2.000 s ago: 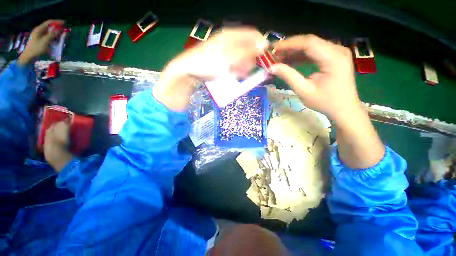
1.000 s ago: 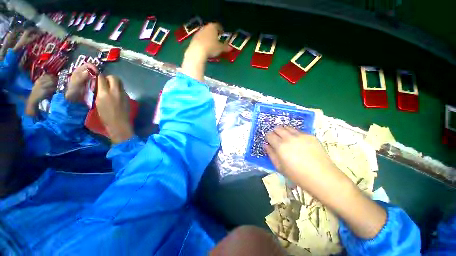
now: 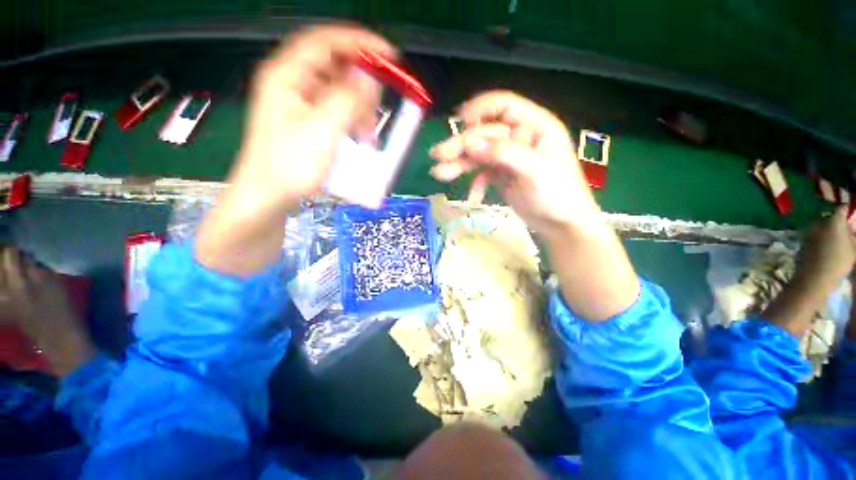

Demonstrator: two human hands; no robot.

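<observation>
My left hand point(image 3: 300, 122) holds a red-and-white phone housing point(image 3: 380, 155) by its side, tilted in the air above the blue tray; the hand is blurred. My right hand point(image 3: 507, 155) is raised just right of the housing, apart from it, thumb and fingertips close together. Whether a tiny part is between them cannot be told. The blue parts tray point(image 3: 349, 281) lies below, filled with tiny silvery parts point(image 3: 389, 248). A heap of cream backing papers point(image 3: 493, 309) lies right of the tray.
The green conveyor point(image 3: 310, 75) carries spaced housings point(image 3: 593, 155) behind a whitish edge strip point(image 3: 648, 225). A clear bag point(image 3: 328, 337) with a white label point(image 3: 317, 283) lies left of the tray. Another housing point(image 3: 141, 272) lies farther left. Other people's hands point(image 3: 38, 305) are at both sides.
My left hand has come back from the belt and now holds up a housing. My right hand has risen out of the tray. The camera view has turned.
</observation>
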